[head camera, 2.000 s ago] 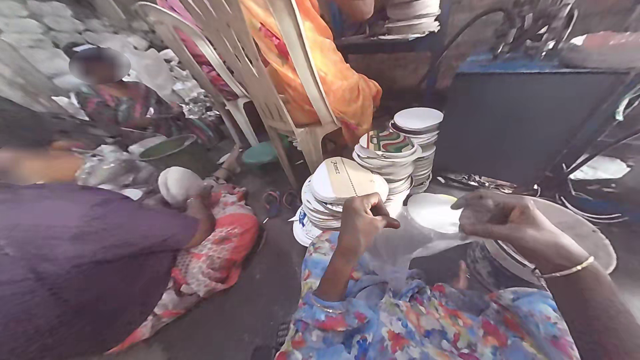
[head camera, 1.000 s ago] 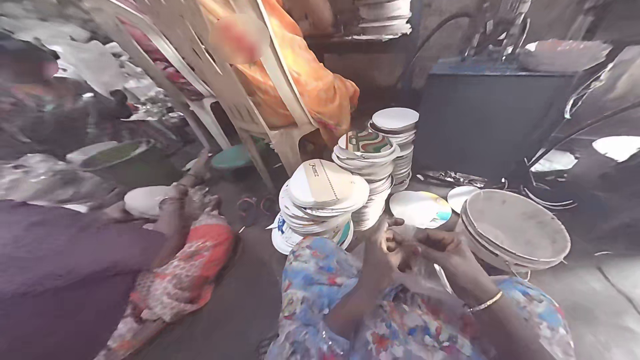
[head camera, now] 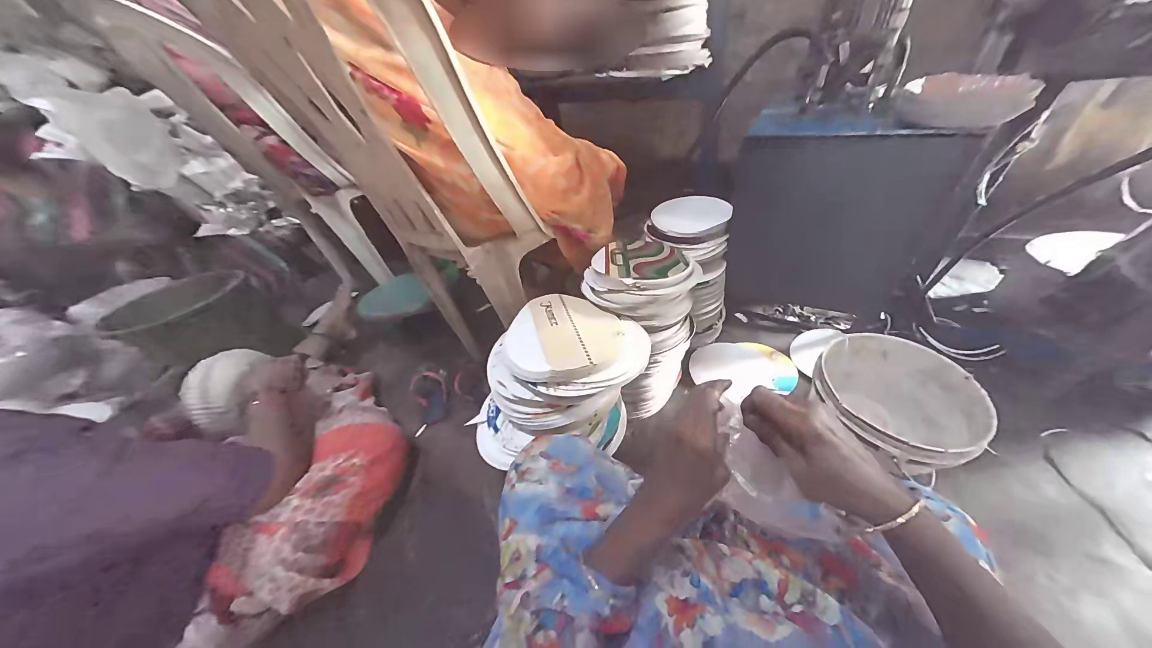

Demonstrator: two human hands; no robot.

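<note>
Above my lap, my left hand point(head camera: 688, 445) and my right hand point(head camera: 810, 445) pinch the top of a thin translucent plastic sheet or bag point(head camera: 760, 477), with the fingers close together. The plastic hangs down over my flowered clothing. Just beyond the hands a round white disc with a yellow and blue edge point(head camera: 742, 367) lies on the floor. Ahead and to the left stand several stacks of round discs; the nearest stack point(head camera: 567, 360) has a part-tan printed disc on top. Right of my right hand is a round, pale bucket point(head camera: 909, 400).
A person in purple point(head camera: 108, 513) sits at the left, a pale rounded object point(head camera: 225, 389) at their hands. A plastic chair point(head camera: 504, 261) with a person in orange stands ahead. Beyond the bucket is a dark machine cabinet point(head camera: 828, 216). A green tub point(head camera: 189, 315) is at the far left.
Two seconds ago my hands were wide apart with the plastic between them; they came together and are now a little apart. The view has shifted.
</note>
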